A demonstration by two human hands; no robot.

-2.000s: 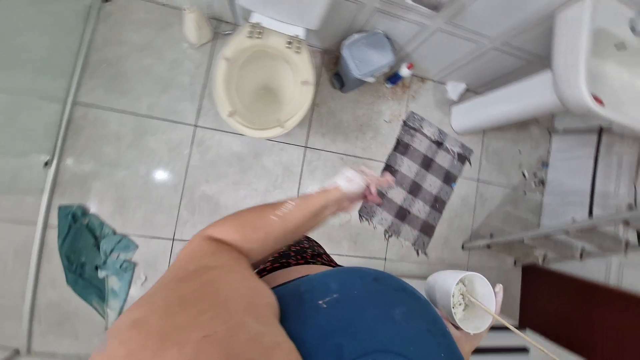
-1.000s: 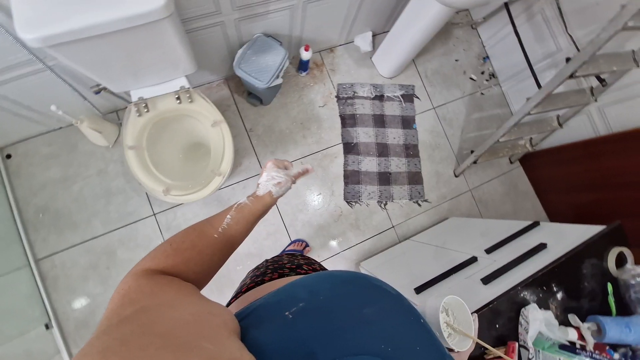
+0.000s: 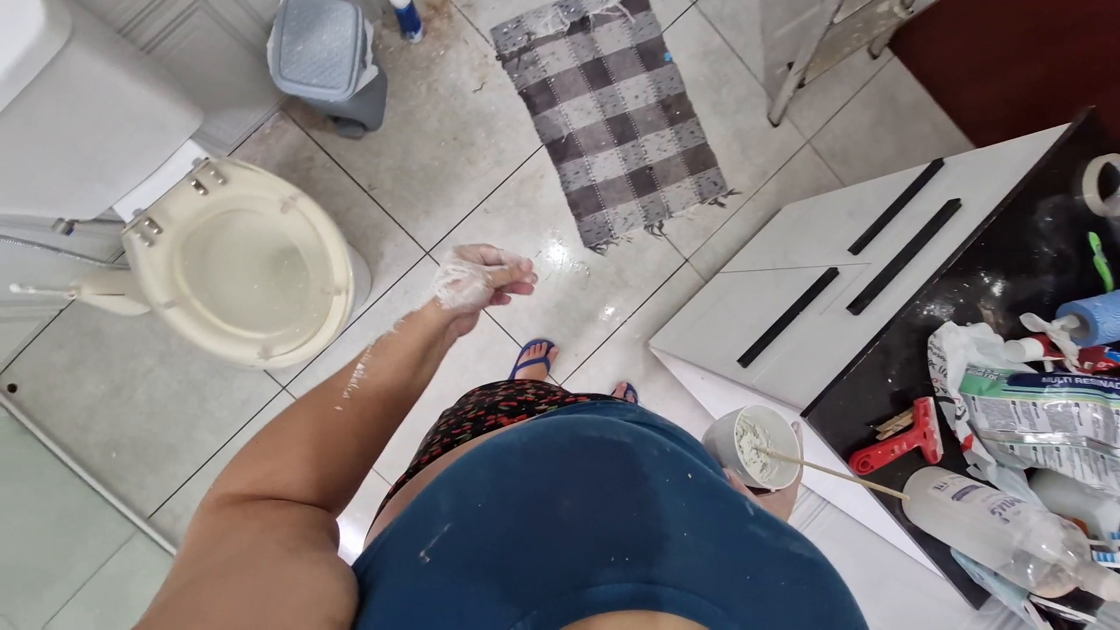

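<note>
My left hand point(image 3: 486, 278), coated with white paste over its back and wrist, is held out above the floor tiles beside the toilet. Its fingers are drawn together and nothing shows between them. White smears run along the left forearm. Near my right side, my right hand point(image 3: 777, 500) grips a white plastic cup point(image 3: 720, 437), mostly from behind and below, so part of the hand is hidden. Pale, lumpy paste point(image 3: 751, 442) lies inside the cup. A thin wooden stick point(image 3: 831, 472) leans out of it toward the counter.
The toilet point(image 3: 337, 302) is at left, near a grey bin point(image 3: 319, 52). A checked rug point(image 3: 612, 114) lies ahead. At right, a dark countertop point(image 3: 989, 262) holds a red scraper point(image 3: 906, 440), a plastic bottle point(image 3: 989, 521) and a printed bag point(image 3: 1050, 411). A ladder point(image 3: 801, 57) stands beyond.
The view has turned toward the counter at right. My left hand's pointing fingers have drawn together. The cup with its stick stays in my right hand.
</note>
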